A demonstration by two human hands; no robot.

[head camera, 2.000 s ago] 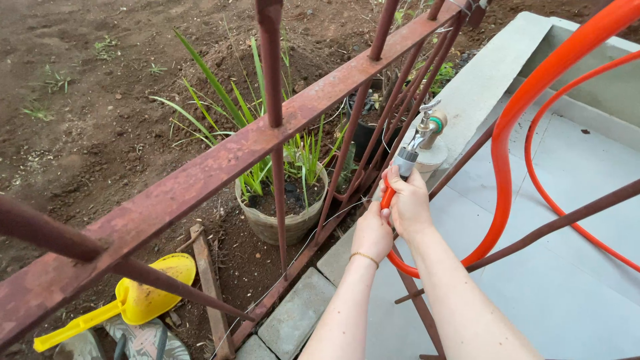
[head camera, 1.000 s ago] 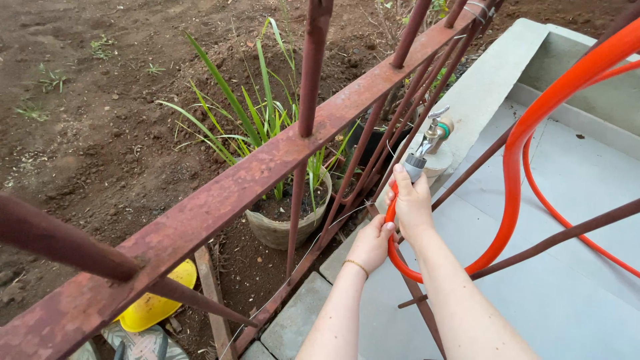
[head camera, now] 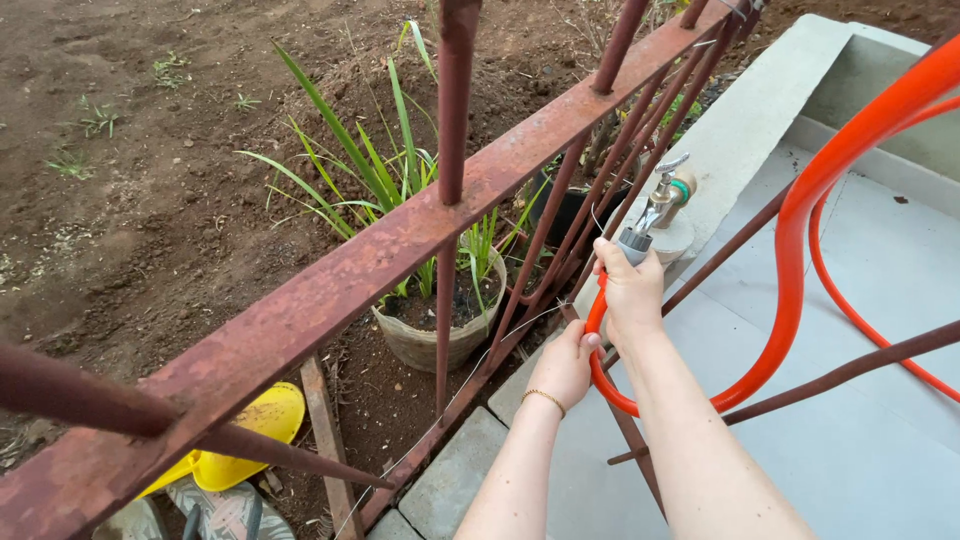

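A chrome water tap (head camera: 663, 196) with a green-ringed joint juts out over the pale concrete ledge. A grey hose connector (head camera: 634, 244) meets its spout. My right hand (head camera: 632, 292) is closed around the connector and the hose end just under the spout. Lower and to the left, my left hand (head camera: 564, 365), with a thin bracelet at the wrist, grips the orange hose (head camera: 787, 292) just below the connector. From there the hose bends beneath my right forearm and loops up to the right. Whether the connector is fully seated on the spout I cannot tell.
A rusty red metal fence (head camera: 450, 206) crosses the view, its bars close beside my hands. Behind it stand a potted plant (head camera: 442, 341), a yellow plastic scoop (head camera: 259, 431) and a wooden strip (head camera: 324, 427) on soil. Paving blocks (head camera: 454, 457) lie below; pale tiles (head camera: 862, 420) are at right.
The view has shifted, so the yellow scoop's handle is now mostly out of sight. Both hands keep their hold at the connector and hose.
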